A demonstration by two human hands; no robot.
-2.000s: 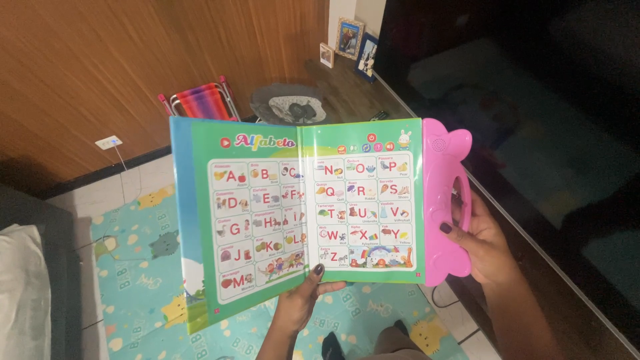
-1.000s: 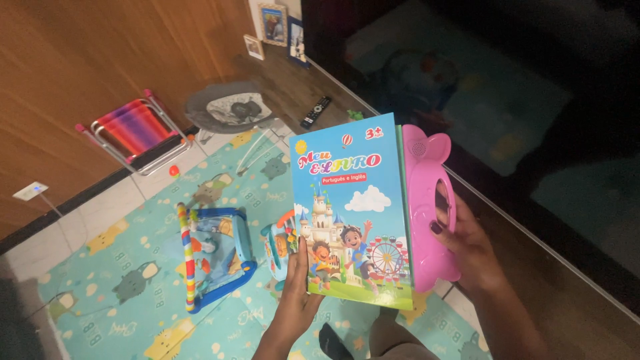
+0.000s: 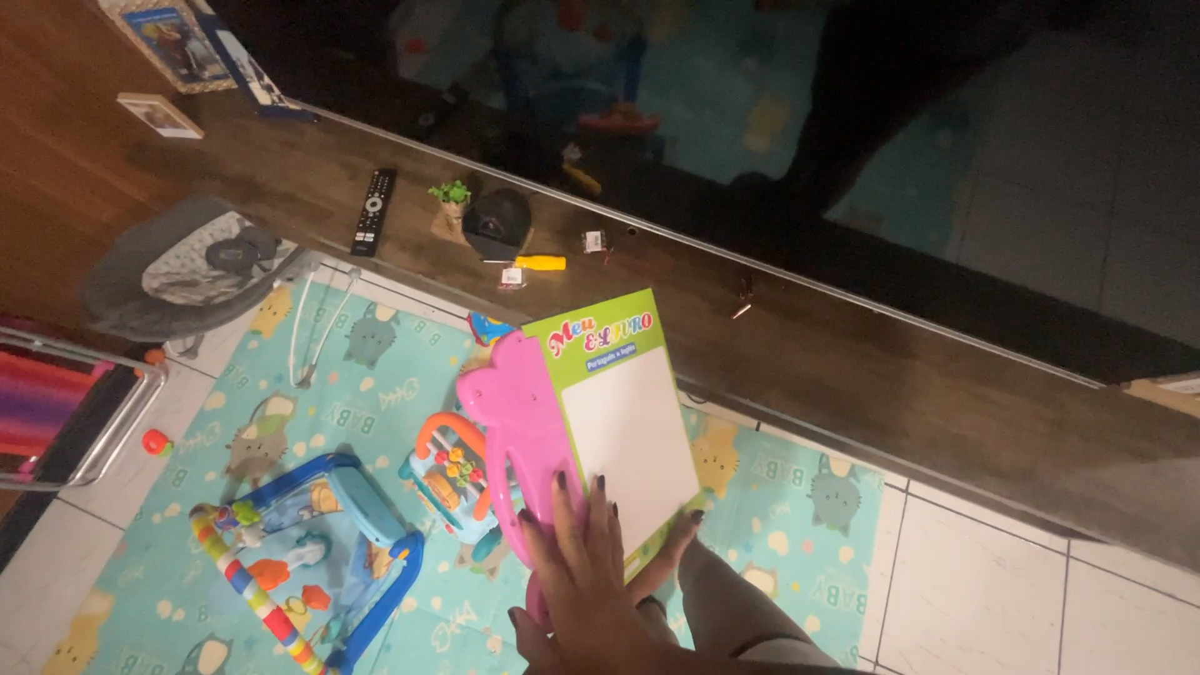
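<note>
A children's electronic book is tilted in the air, its green-bordered cover with a large white panel facing up and its pink plastic handle section on the left. My right hand lies over the lower part of the book, fingers spread across the pink section and the cover edge, thumb out to the left. Beneath it, my left hand grips the book's lower right corner, a fingertip showing at the edge. My right hand partly hides my left wrist and the bottom of the book.
A blue play gym and an activity toy stand on a patterned play mat. Along the wooden shelf lie a remote, cap and yellow-handled screwdriver, below a dark television screen. A grey baby seat is at left.
The book was spread at alphabet pages, then closed with its blue cover showing. Now its green-and-white cover faces up and the pink handle has gone from right to left. The view has shifted toward the shelf.
</note>
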